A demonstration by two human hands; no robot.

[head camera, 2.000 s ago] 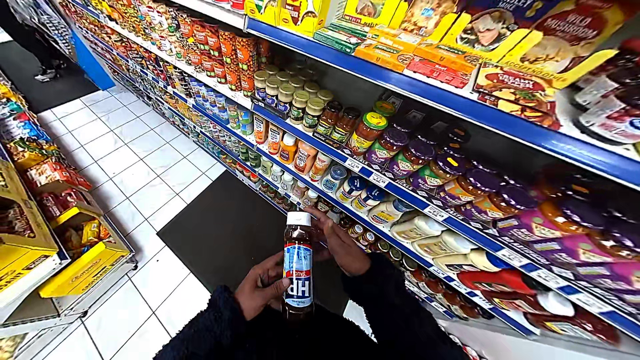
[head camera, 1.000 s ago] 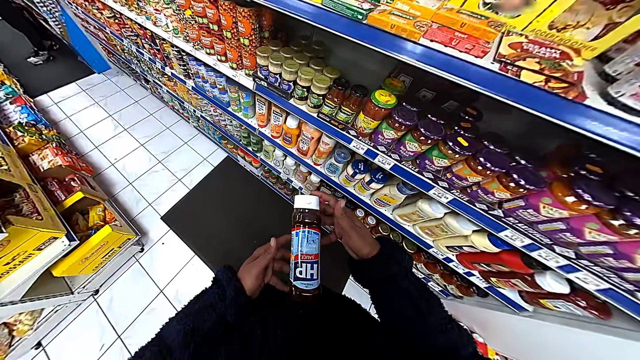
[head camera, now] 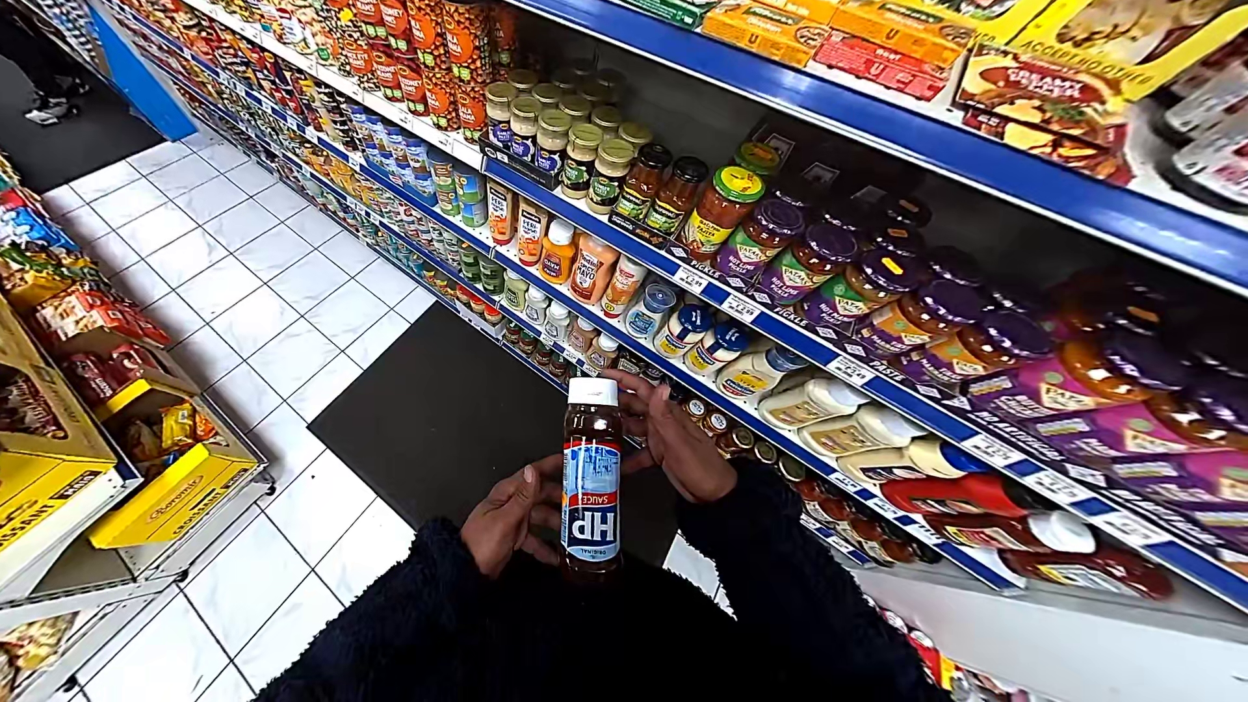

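Note:
A squeeze bottle of HP brown sauce (head camera: 591, 487) with a white cap is held between my two hands in front of my body, its label facing up toward me. On its left side my left hand (head camera: 512, 517) supports it, with some fingers hidden behind the bottle. My right hand (head camera: 678, 439) touches it from the right near the upper part, palm turned inward and fingers partly behind it. Beyond the hands, mayonnaise bottles (head camera: 809, 402) and other sauce bottles (head camera: 593, 268) line a middle shelf. Pickle jars with purple lids (head camera: 829, 244) stand on the shelf above.
Long blue-edged shelving (head camera: 877, 112) runs along the right. A display stand with yellow cartons (head camera: 175, 497) is at the left. White floor tiles (head camera: 283, 361) and a dark mat (head camera: 419, 419) lie below. Far up left, a person's legs and shoes (head camera: 49, 109) show.
My left hand, wrapped over the bottle's lower part two seconds ago, has shifted to its left side, so more of the label shows. The bottle stays between both hands.

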